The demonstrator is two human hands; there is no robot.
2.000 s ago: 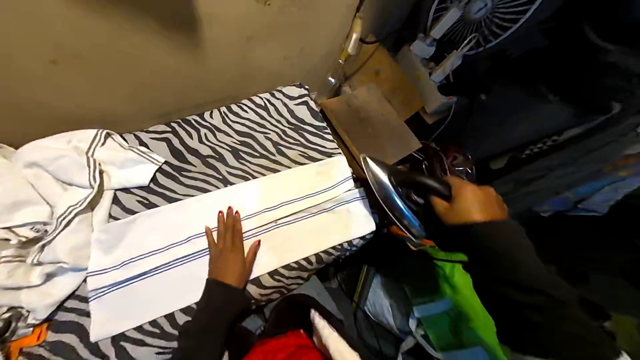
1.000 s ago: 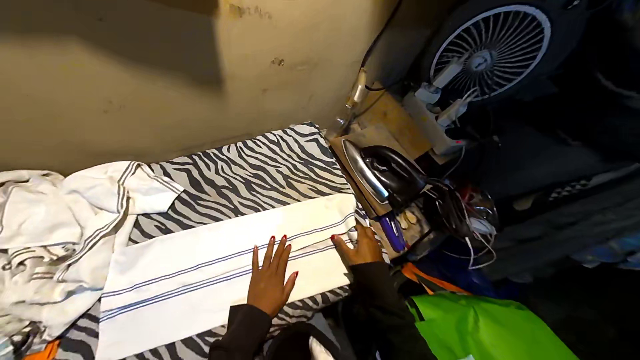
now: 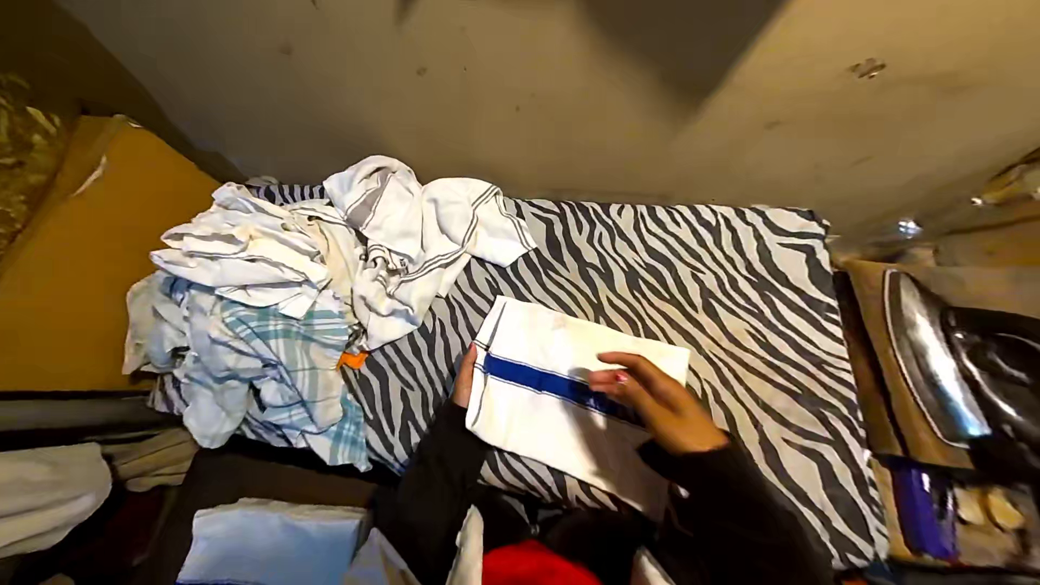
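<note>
A white cloth with a wide blue stripe (image 3: pixel 561 422) lies folded on the zebra-print cover (image 3: pixel 731 325). At its left edge is my left hand (image 3: pixel 465 378), partly hidden, its fingers seeming to go under the cloth; whether they grip it cannot be made out. My right hand (image 3: pixel 662 398) is over the right half of the cloth, fingers loosely bent and apart, holding nothing. An iron (image 3: pixel 951 366) stands off to the right on a brown board, out of both hands.
Crumpled white cloths (image 3: pixel 252 252) and a blue checked cloth (image 3: pixel 292 341) are heaped at the left. Folded light-blue cloth (image 3: pixel 268 540) lies low at the left. A wall (image 3: pixel 504 97) runs behind the cover. A purple object (image 3: pixel 924 508) sits below the iron.
The long striped cloth strip is now a shorter folded piece. My right hand held the iron two seconds ago; one second ago the iron stood released. The view has swung left.
</note>
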